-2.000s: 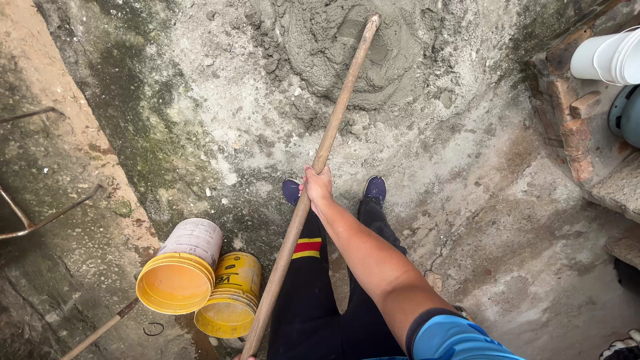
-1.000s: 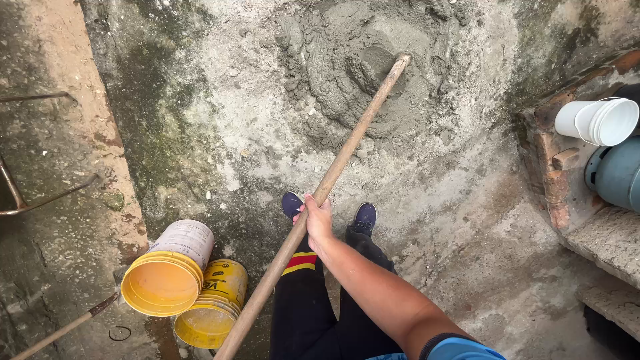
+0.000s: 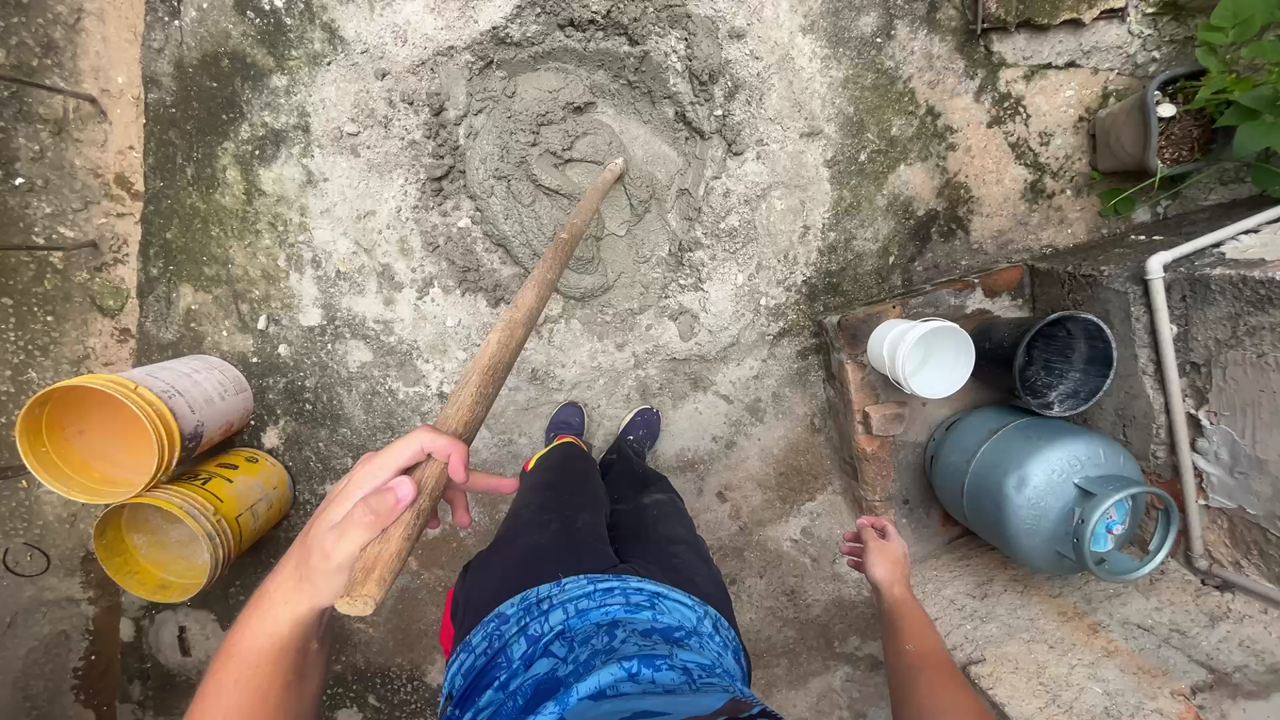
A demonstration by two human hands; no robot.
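Observation:
A long wooden handle point(image 3: 500, 350) slants up and right from near my body, its far end over a heap of wet grey mortar point(image 3: 540, 150) on the rough concrete ground. My left hand point(image 3: 400, 500) holds this handle close to its near end, thumb on top and some fingers loosely extended. Whatever tool head the handle has is hidden in or behind the mortar. My right hand point(image 3: 877, 553) is off the handle, out to the right beside the brick ledge, with its fingers partly curled and nothing visible in it.
At the left lie two yellow-rimmed buckets point(image 3: 145, 430) point(image 3: 215, 515). On the right, a brick ledge point(image 3: 872, 450) borders a white bucket point(image 3: 935, 358), a black bucket point(image 3: 1065, 362) and a blue-grey gas cylinder point(image 3: 1045, 490). Beyond them are a pipe point(image 3: 1170, 380) and a potted plant point(image 3: 1135, 130).
My right hand has let go of the handle and moved out to the right. My left hand now shows on the handle near its end. The view has shifted, showing more at the right.

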